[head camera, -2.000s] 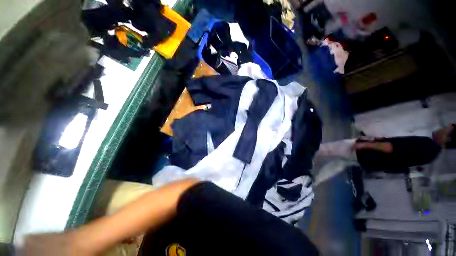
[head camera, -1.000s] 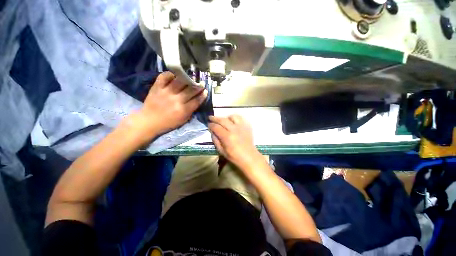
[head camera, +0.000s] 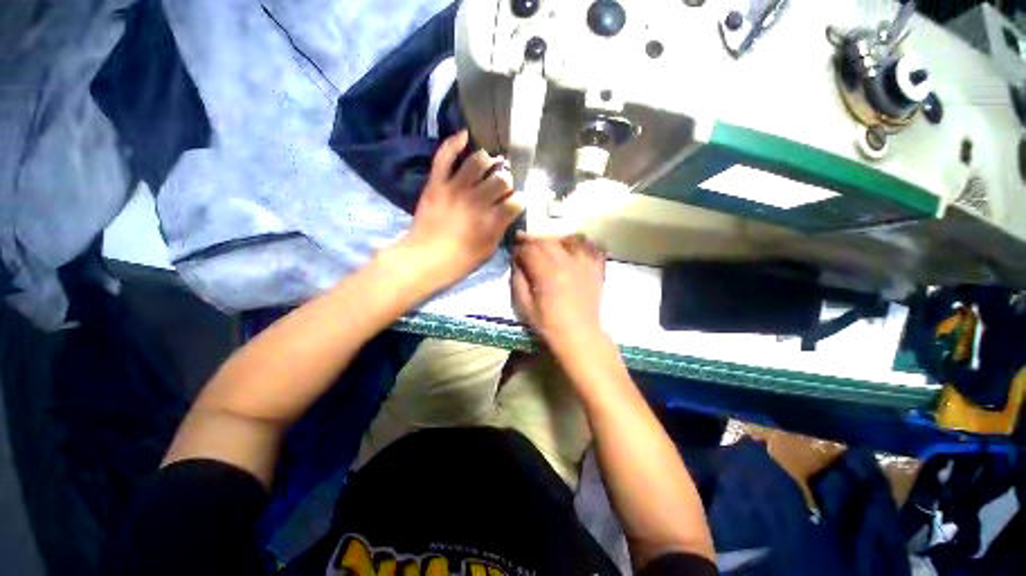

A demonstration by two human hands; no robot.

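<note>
The garment piece, pale grey-blue with navy parts, lies left of the cream-white sewing machine. My left hand is on the navy edge beside the pale upright bar, fingers bent over the cloth. My right hand is just below the needle area, its fingertips close to the left hand at a small dark bit of the cloth. The needle and foot are blurred by glare, and the cloth under my fingers is mostly hidden.
A black flat pad lies on the white, green-edged table right of my hands. A yellow-orange item with dark cloth is at the far right. Navy cloth is heaped below right, beside a brown surface.
The view has shifted, so machine and table appear further right and tilted. My right hand has moved up closer to the needle and my left hand. The garment's lower pale flap has left the table's front edge.
</note>
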